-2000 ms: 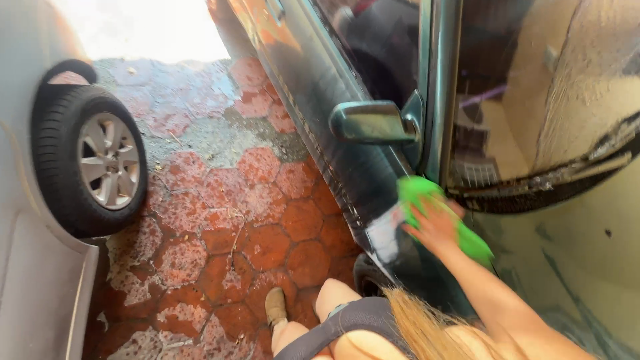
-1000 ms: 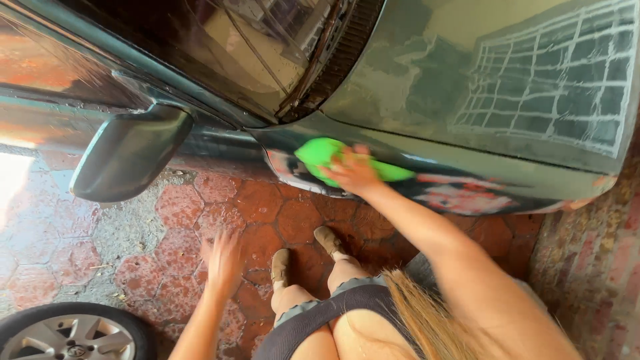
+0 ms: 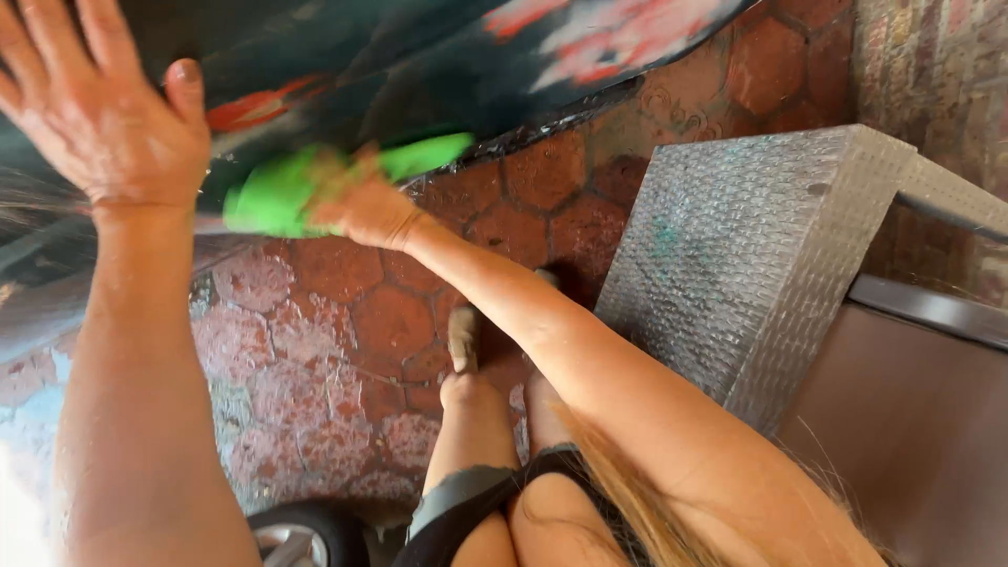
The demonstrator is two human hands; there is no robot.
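Note:
A dark green car's body panel, with red and pale worn patches, runs across the top of the view. My right hand presses a bright green cloth against the panel's lower part; both are blurred. My left hand is spread flat at the upper left, fingers apart, over the car body and apparently resting on it. It holds nothing.
Wet red hexagonal floor tiles lie below the car. A grey woven-textured piece of furniture stands at the right, beside a brown panel. Another car's wheel shows at the bottom, and brickwork at the upper right.
The green cloth in my right hand has gone from beside the windscreen and mirror to the low, scuffed side panel. My left hand, earlier over the floor, is now at the car. The view has turned.

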